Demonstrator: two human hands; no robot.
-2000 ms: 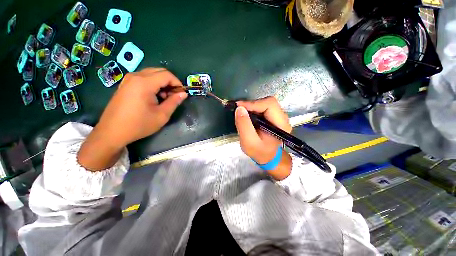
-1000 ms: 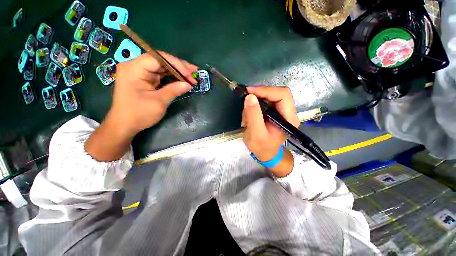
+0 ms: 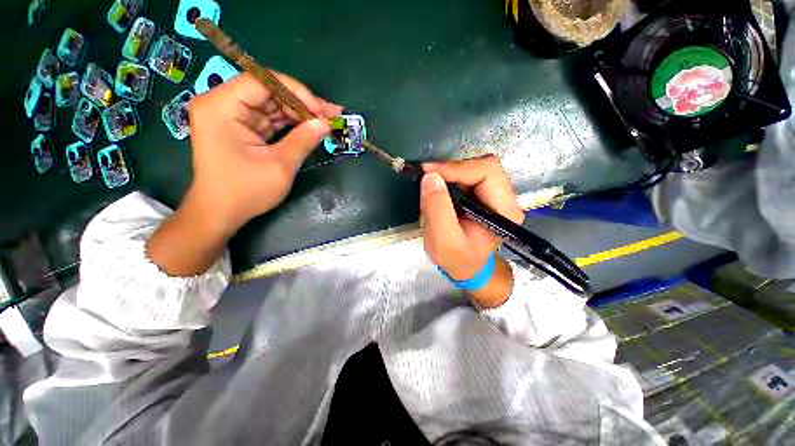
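My left hand [image 3: 253, 148] holds brown-gold tweezers [image 3: 253, 68], their broad end up to the left and their pointed end at a small device unit. The device unit [image 3: 351, 136] lies on the green mat, a light-blue rounded square with dark and white parts and a yellow-green part at its left side. My right hand [image 3: 466, 213], with a blue wristband [image 3: 471, 275], holds a black soldering iron [image 3: 514, 233]. The iron's thin metal tip points to the right side of the unit. Whether it touches is too small to tell.
Several similar units [image 3: 120, 120] lie in a group at the left. Two light-blue covers [image 3: 197, 17] lie beside them. A round pot [image 3: 577, 19] and a black fan [image 3: 697, 83] stand at the right. Another person's sleeve [image 3: 710, 205] is at the far right. The mat's pale front edge [image 3: 349, 248] runs below my hands.
The tweezers have turned from low beside the unit to a raised slant, broad end up left. The iron's tip moved off the unit's right side and has come back to it.
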